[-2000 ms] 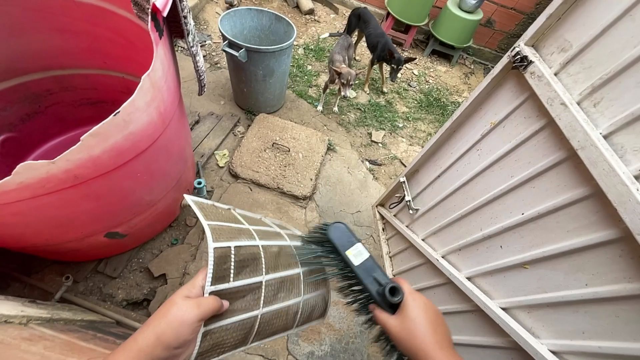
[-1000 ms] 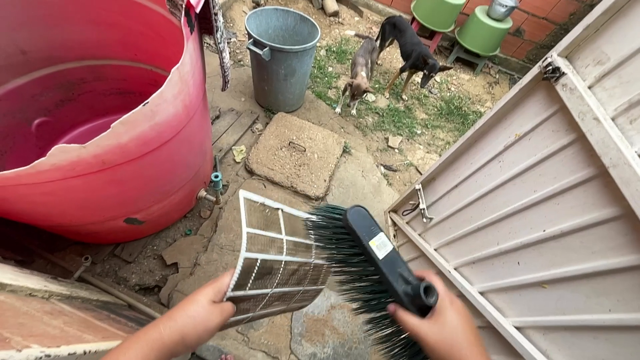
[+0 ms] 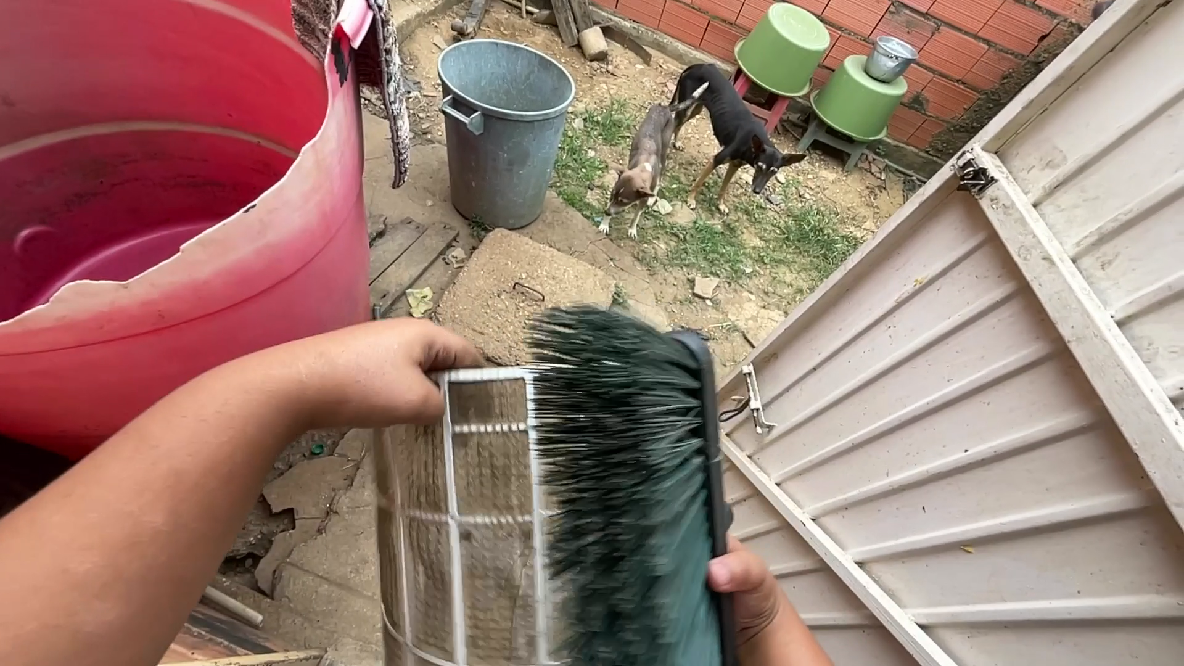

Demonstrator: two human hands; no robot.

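Observation:
My left hand [image 3: 393,370] grips the top left corner of a curved mesh filter screen [image 3: 490,472] with a white plastic grid frame. The screen hangs down from it, its lower end cut off by the view's bottom edge. In my right hand [image 3: 754,592], at the lower right of centre, is a broom head [image 3: 629,490] with dark green bristles and a black back. It is turned upright, bristles facing left over the right part of the screen. The bristles are partly blurred, and most of my right hand's fingers are hidden behind the broom head.
A large red plastic tank [image 3: 314,240] with a jagged rim stands at left. Beyond are a grey bin [image 3: 507,139], a concrete slab [image 3: 518,287], two dogs [image 3: 740,139] and green tubs [image 3: 784,51] on stools by a brick wall. A white metal gate [image 3: 925,398] slants along the right.
My left hand has moved from the screen's lower left side up to its top corner, and the screen has turned. The broom head has tipped upright, its bristles now across the screen.

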